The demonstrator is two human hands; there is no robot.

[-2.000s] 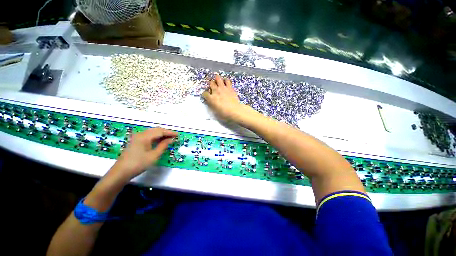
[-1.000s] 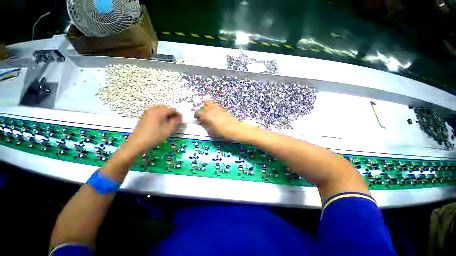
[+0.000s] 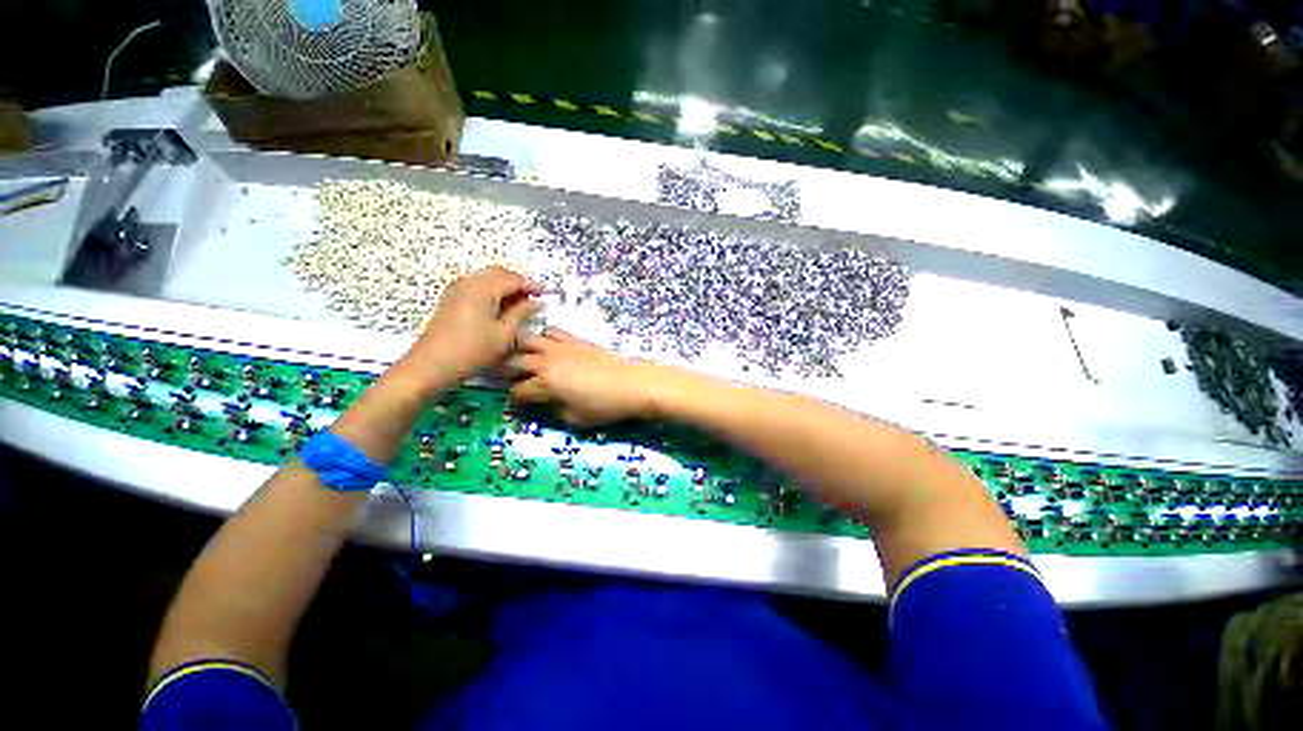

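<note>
My left hand (image 3: 469,331) and my right hand (image 3: 575,379) are close together, near the front edge of the component heaps. The fingers of both are bent and nearly touch; whether they hold a small part is too small to tell. A heap of cream components (image 3: 379,250) lies behind and left of my left hand. A heap of silver components (image 3: 772,293) lies behind and right of my right hand. A long green strip of circuit boards (image 3: 629,479), crowded with small parts, runs along the bench's near edge, partly under my hands. A blue wrist strap (image 3: 340,461) is on my left wrist.
A metal bracket (image 3: 136,222) stands at left. A desk fan (image 3: 322,43) stands by a cardboard box (image 3: 350,117) behind the bench. A small silver pile (image 3: 729,192) lies on the back ledge. A thin stick (image 3: 1077,346) and dark components (image 3: 1236,374) lie at right.
My right hand has moved from the silver heap forward and left. My left hand has moved from over the boards up to the cream heap's front edge. The hands are now together.
</note>
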